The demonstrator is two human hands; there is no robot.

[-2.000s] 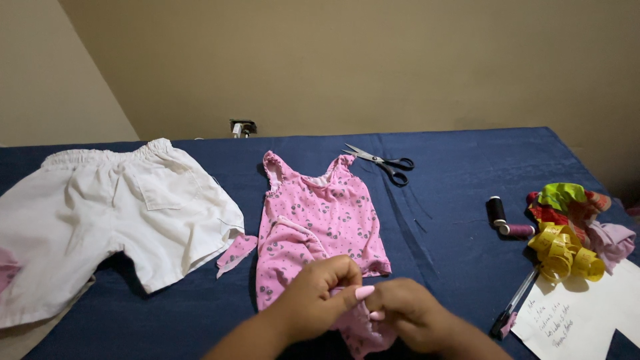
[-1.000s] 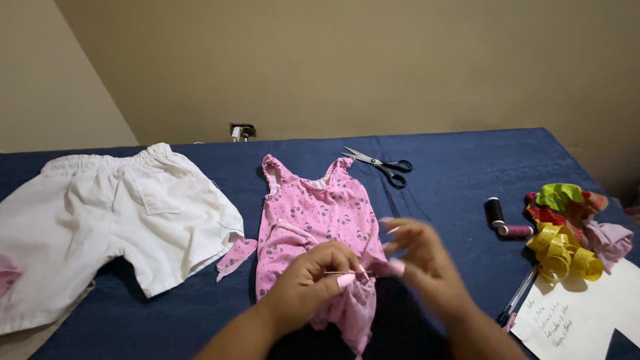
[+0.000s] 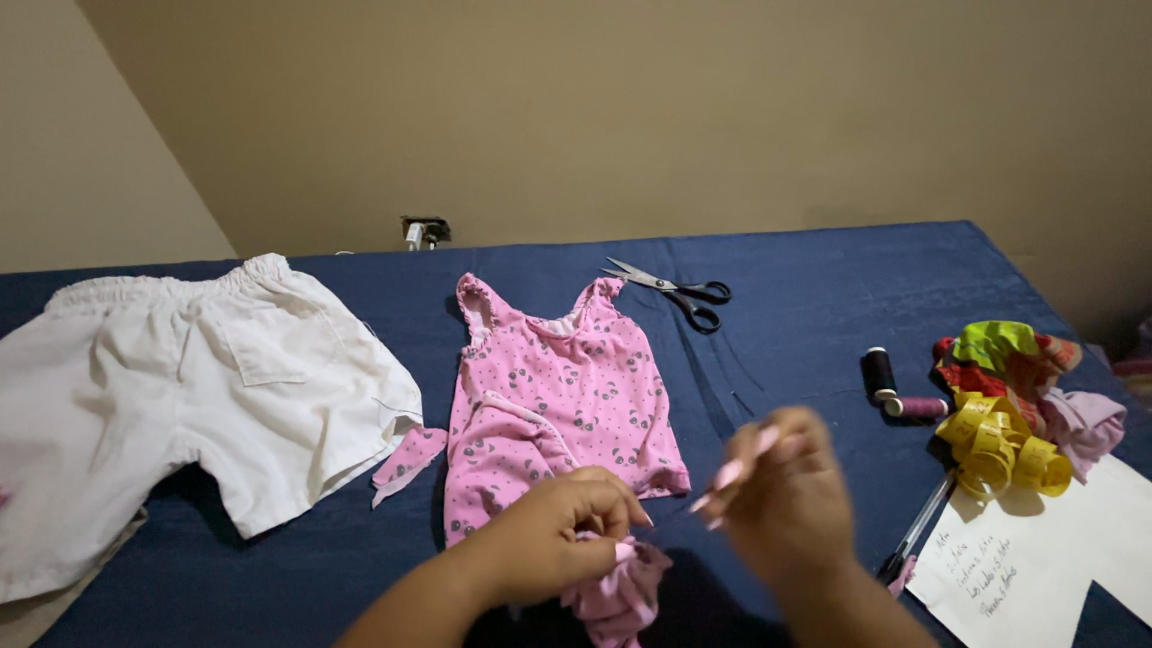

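My left hand (image 3: 562, 531) pinches a gathered lower part of the pink panda-print garment (image 3: 576, 396), which lies on the dark blue cloth. To the right of the garment, my right hand (image 3: 778, 486) is raised and blurred, its fingertips bunched together. Whether it holds a needle or thread cannot be made out. A small pink printed scrap (image 3: 409, 459) rests left of the garment, against the hem of the white shorts (image 3: 270, 387). Black-handled scissors (image 3: 670, 292) lie with parted blades beside the garment's right shoulder.
At the right sit a black thread spool (image 3: 877, 373), a purple thread spool (image 3: 918, 408), a yellow tape measure (image 3: 999, 445) and colourful fabric scraps (image 3: 999, 346). A pen (image 3: 920, 526) lies by a white paper (image 3: 1035, 549) with handwriting. Behind the table, a wall socket (image 3: 425, 231) holds a plug.
My hands were together at the garment's lower part two seconds ago. My right hand has since moved away to the right, while my left hand keeps its hold on the fabric.
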